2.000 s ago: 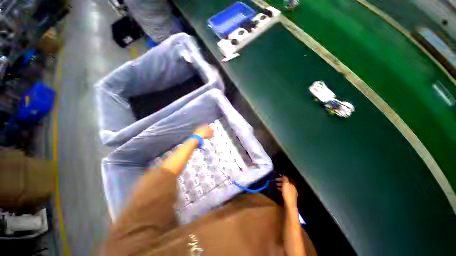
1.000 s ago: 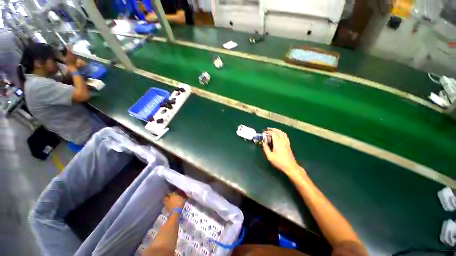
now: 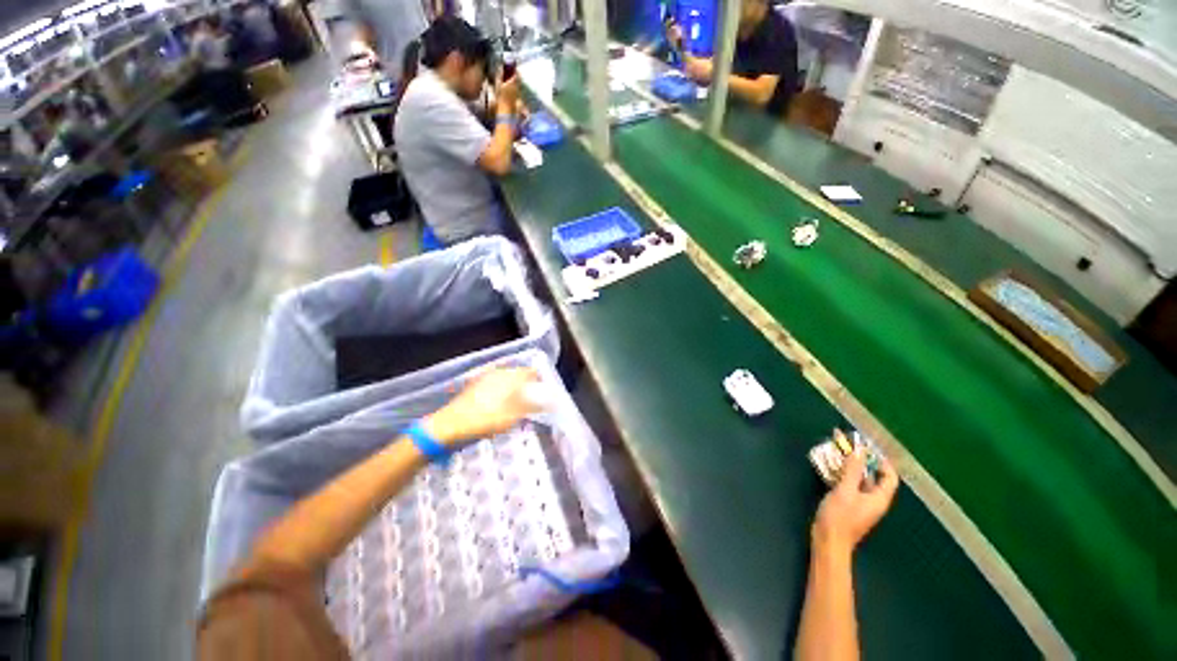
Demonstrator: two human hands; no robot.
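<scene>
My right hand (image 3: 855, 506) holds an inner assembly (image 3: 833, 455), white with yellowish and dark bits, over the dark green bench near the belt rail. A white housing shell (image 3: 747, 391) lies on the bench to its left, apart from it. My left hand (image 3: 497, 403), with a blue wristband, is over the upper right part of the nearer lined bin (image 3: 596, 446). Its fingers are blurred, and whether they hold anything cannot be told. Rows of white adapter units (image 3: 445, 529) fill that bin.
A farther lined bin (image 3: 291, 342) is dark inside. A blue parts tray (image 3: 596, 234) and a white socket strip (image 3: 626, 265) stand on the bench. Two assemblies (image 3: 750, 253) ride the green belt (image 3: 904, 349). A shallow brown box (image 3: 1048, 329) is beyond. A person (image 3: 445, 129) works further up the line.
The view has turned left. The inner assembly is now in my right hand, apart from the housing shell. My left hand has risen from the adapter rows to above the bin's upper part.
</scene>
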